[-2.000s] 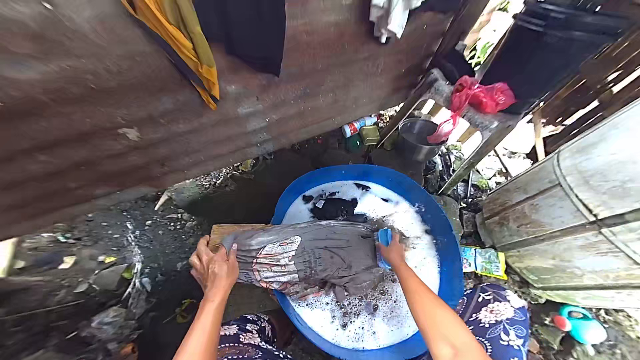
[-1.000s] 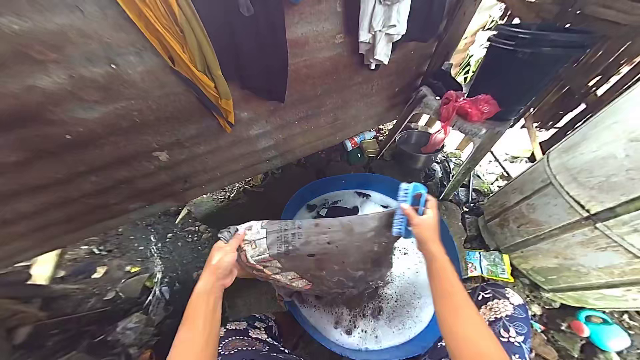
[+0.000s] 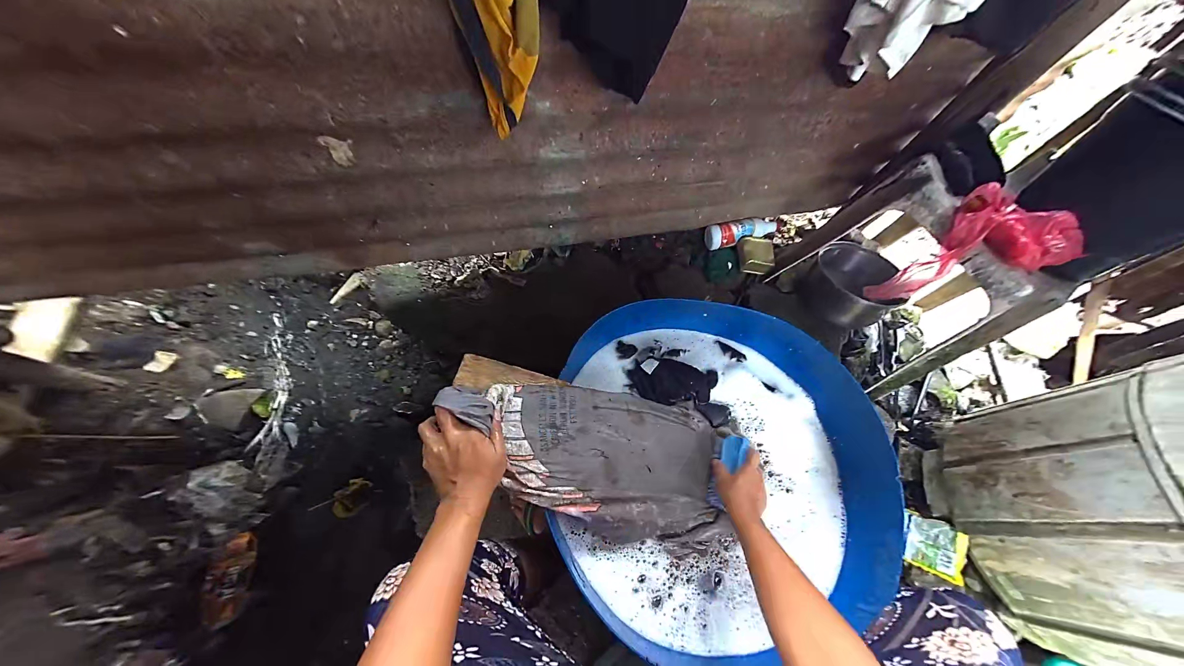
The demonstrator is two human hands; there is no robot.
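Observation:
A wet gray printed garment (image 3: 610, 453) lies stretched over a wooden board (image 3: 509, 372), whose far end shows at the left. My left hand (image 3: 464, 453) grips the bunched left end of the cloth on the board. At the cloth's right end, my right hand (image 3: 742, 486) holds a blue scrub brush (image 3: 735, 452) against the fabric. Under the garment's right part stands a round blue plastic basin (image 3: 865, 462) of foamy water. A dark cloth (image 3: 671, 377) floats among the suds beyond the gray one. The brush's bristles are hidden.
A rusty corrugated metal wall (image 3: 277, 148) runs behind, with clothes hanging on it. A metal pot (image 3: 851, 277), a red plastic bag (image 3: 1017, 231) and a wooden stand are at the back right. A large weathered container (image 3: 1073, 499) stands right; littered wet ground lies left.
One second ago the garment was held up between my hands with the brush raised at its right edge. Now the cloth lies lowered on the board, and the brush is down against it.

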